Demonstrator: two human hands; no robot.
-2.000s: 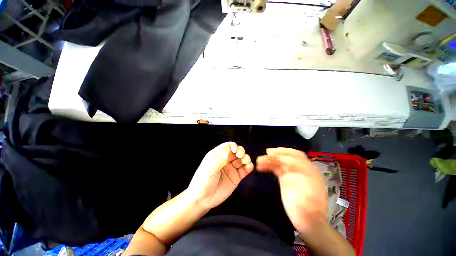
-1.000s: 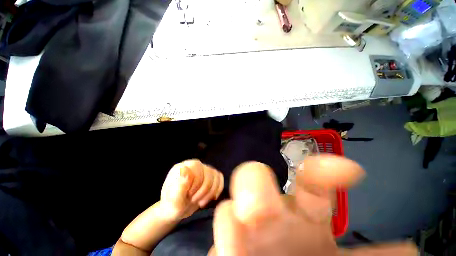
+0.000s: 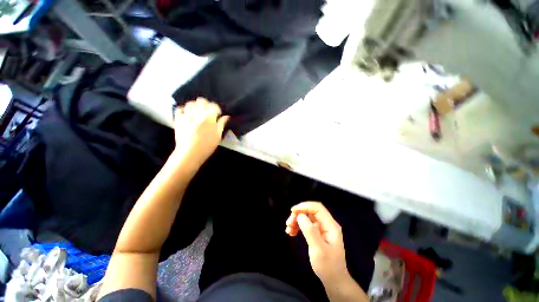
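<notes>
A black garment piece (image 3: 260, 82) lies on the left part of the white machine table (image 3: 331, 138), reaching its front edge. My left hand (image 3: 199, 127) is on its near left corner, fingers bent over the cloth; the fingertips are partly hidden. My right hand (image 3: 319, 233) is over the black cloth on my lap, loosely curled with nothing visible in it. The sewing machine head (image 3: 393, 35) is blurred at the upper right, with the needle area unclear.
A pink-red tool (image 3: 435, 122) and a brown block (image 3: 455, 95) lie right of the needle area. More black cloth (image 3: 88, 159) is piled at left, above a blue crate (image 3: 83, 259) with off-white cloth (image 3: 50, 280). A red basket (image 3: 421, 274) stands under the table at right.
My left hand has moved from my lap up and left onto the garment piece. My right hand has drawn back from near the camera. The view has tilted and shifted left.
</notes>
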